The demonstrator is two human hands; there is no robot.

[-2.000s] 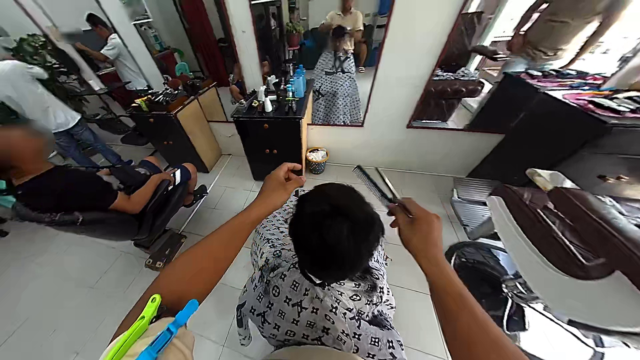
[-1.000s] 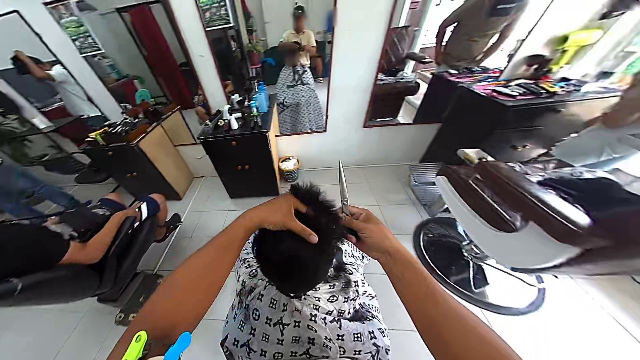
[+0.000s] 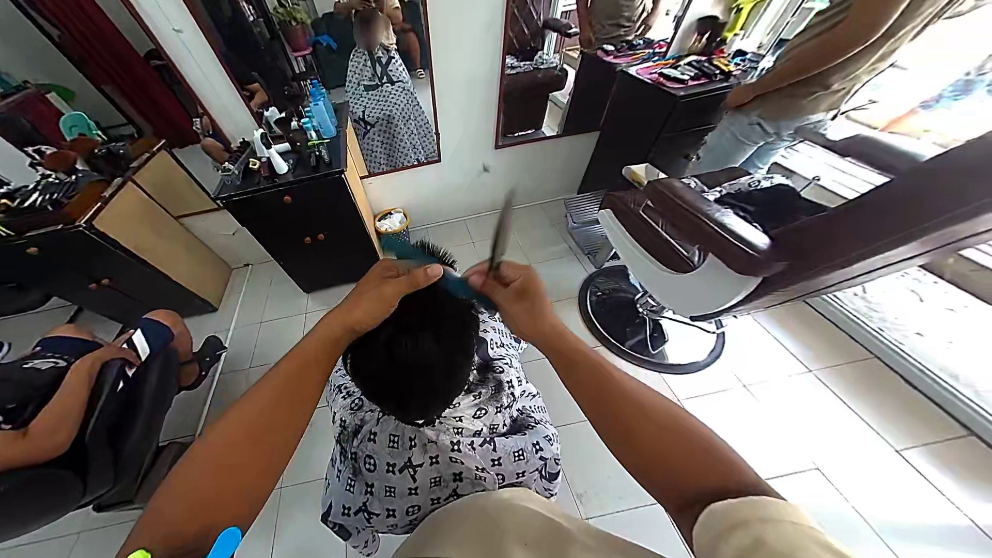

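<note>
A seated person's dark-haired head (image 3: 415,356) is below my hands, above a white barber cape (image 3: 442,473) with a dark pattern and loose hair on it. A teal comb (image 3: 457,287) runs slantwise across the front of the hair. My left hand (image 3: 391,291) has its thumb and fingers on the comb's left part. With its fingers at the comb's right part, my right hand (image 3: 511,294) also holds hair scissors (image 3: 502,232), their blurred blades pointing up. Whether the blades are apart cannot be told.
A black cabinet (image 3: 287,225) with bottles and a white hair dryer (image 3: 270,151) stands ahead, beside a small waste bin (image 3: 393,222). A brown barber chair (image 3: 697,225) is at right, near a standing person (image 3: 821,77). Another seated person (image 3: 85,372) is at left.
My left hand was in the hair a second ago; now it is on the teal comb. My right hand still has the scissors. The view has shifted, and a standing person is at the right.
</note>
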